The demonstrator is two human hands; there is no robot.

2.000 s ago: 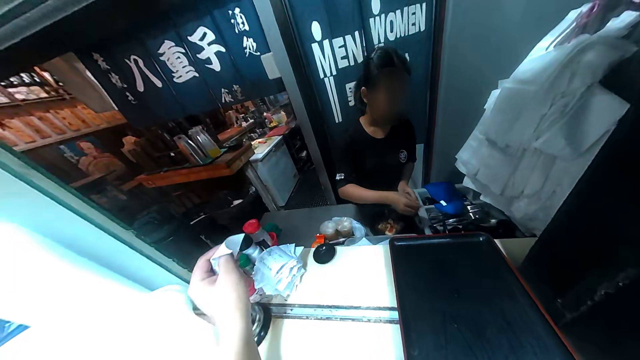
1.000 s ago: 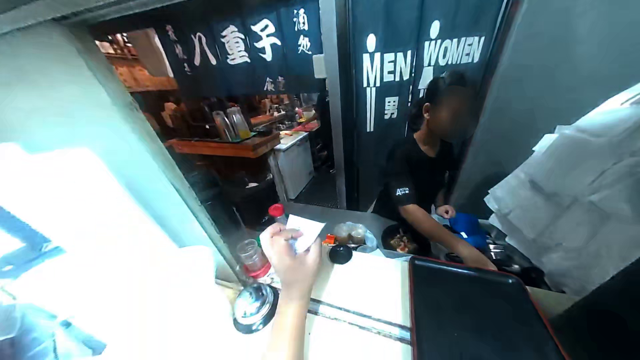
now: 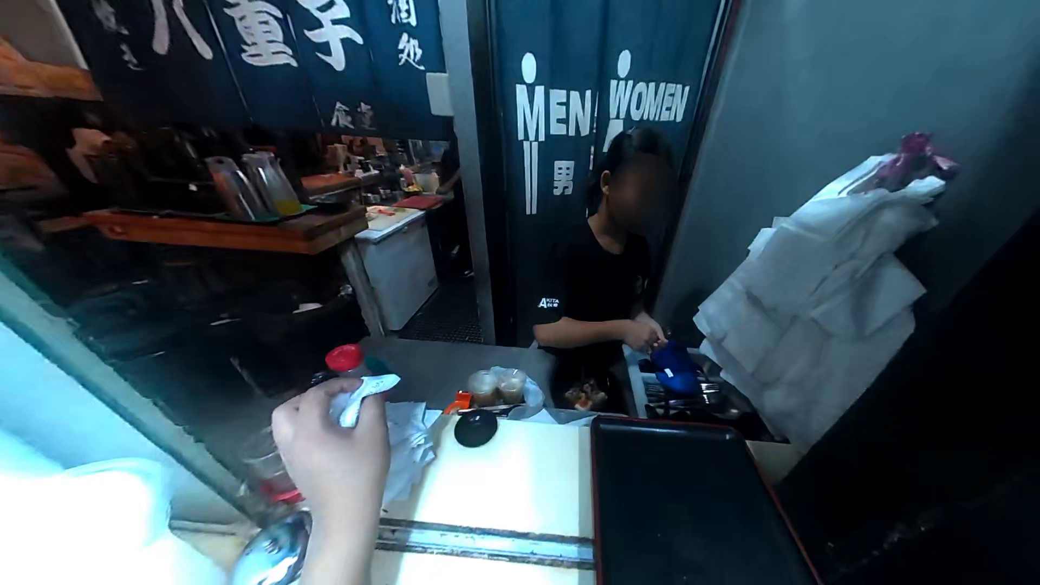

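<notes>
My left hand (image 3: 329, 435) is raised at the left of the counter, its fingers closed around a small folded white paper slip (image 3: 366, 394). A pile of white paper slips (image 3: 406, 447) lies behind and to the right of the wrist. A small round black dish or lid (image 3: 475, 428) rests on the cream counter top (image 3: 520, 479) near its far edge. To its right lies a large black tray (image 3: 682, 504) with a reddish rim. My right hand is not in view.
A metal call bell (image 3: 272, 552) stands at lower left. Lidded cups (image 3: 497, 386) in plastic and a bowl of food (image 3: 587, 396) sit beyond the counter. A person (image 3: 609, 260) in black stands there by a cutlery bin (image 3: 707, 394). White bags (image 3: 821, 301) hang at right.
The co-worker's arm, stretched toward the cutlery one second ago, is drawn back, with the hands together near the blue item. My left hand still holds the slip. The view has shifted.
</notes>
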